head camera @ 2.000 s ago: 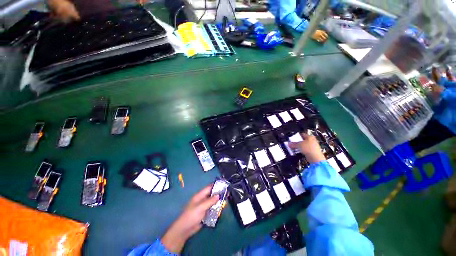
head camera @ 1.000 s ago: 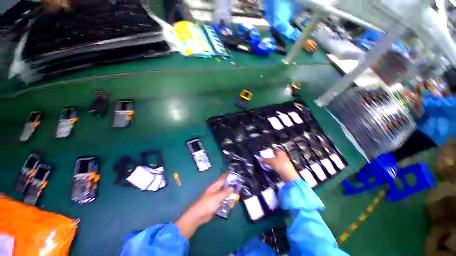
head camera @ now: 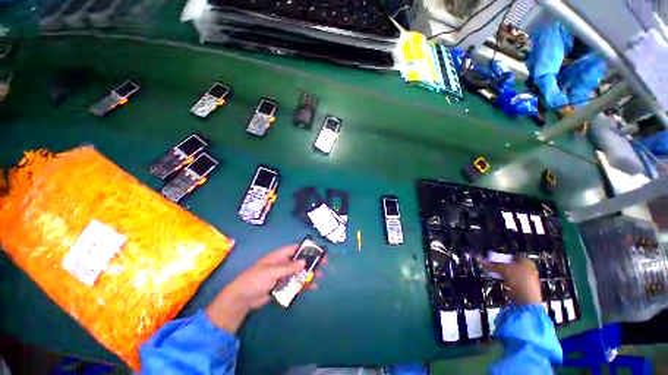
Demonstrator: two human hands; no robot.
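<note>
My left hand (head camera: 256, 282) holds a part-assembled phone body (head camera: 299, 272), screen end up, with a bit of orange at its side. My right hand (head camera: 515, 275) is over the black blister tray (head camera: 480, 212) at the right, with its fingers at a white rectangle (head camera: 500, 258); the hand is slightly blurred. Other pockets of the tray hold white rectangles. Between the hands lie another phone body (head camera: 392, 220), a small orange sliver (head camera: 359, 239) and a loose pile of white and black flat parts (head camera: 327, 222).
A large bag of orange parts (head camera: 110, 249) lies at the left. Several phone bodies (head camera: 258, 195) and a dark phone (head camera: 305, 108) lie beyond it. Two yellow-framed housings (head camera: 477, 168) sit behind the tray. Stacked black trays (head camera: 307, 33) and another worker's blue sleeves (head camera: 549, 62) are at the far side.
The view has swung left, showing more of the orange bag. My left hand with the phone body is now farther from the blister tray. My right hand remains over the tray.
</note>
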